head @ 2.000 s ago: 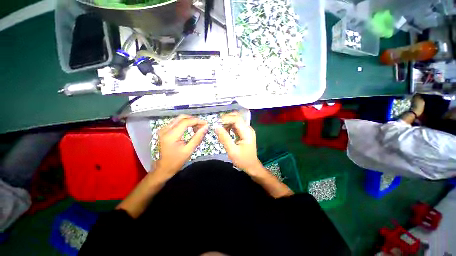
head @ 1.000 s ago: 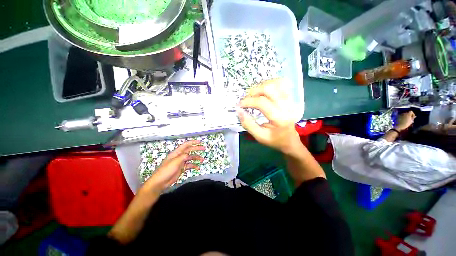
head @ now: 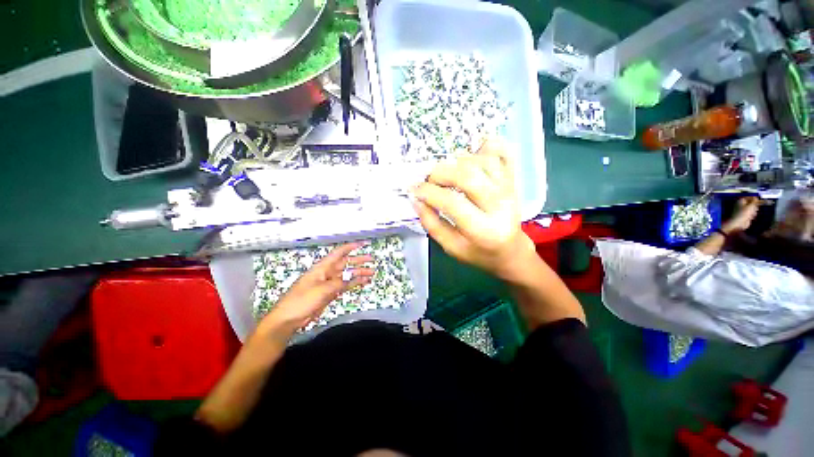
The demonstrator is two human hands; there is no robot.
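My right hand (head: 473, 210) is at the right end of the silver pneumatic machine (head: 294, 201), thumb and index fingertips close together at its bright end. Glare hides whether a part is between them. My left hand (head: 317, 290) is over the near parts tub (head: 234, 290), below the machine, palm partly up with fingers apart. Small white-and-green parts (head: 384, 286) fill that tub; whether one lies in the left fingers is too small to tell. The far parts tub (head: 534, 134) stands behind my right hand with similar parts inside.
A steel bowl feeder (head: 259, 103) stands behind the machine. A clear tray (head: 105, 125) is left of it. Small clear bins (head: 616, 120) and an orange bottle (head: 692, 128) are at right. A red stool (head: 161, 335) is at left. Another person's sleeve (head: 678, 290) is at right.
Since two seconds ago, my right hand has left the near tub for the machine's right end. My left hand stays over the near tub. In the last second both hands moved only slightly.
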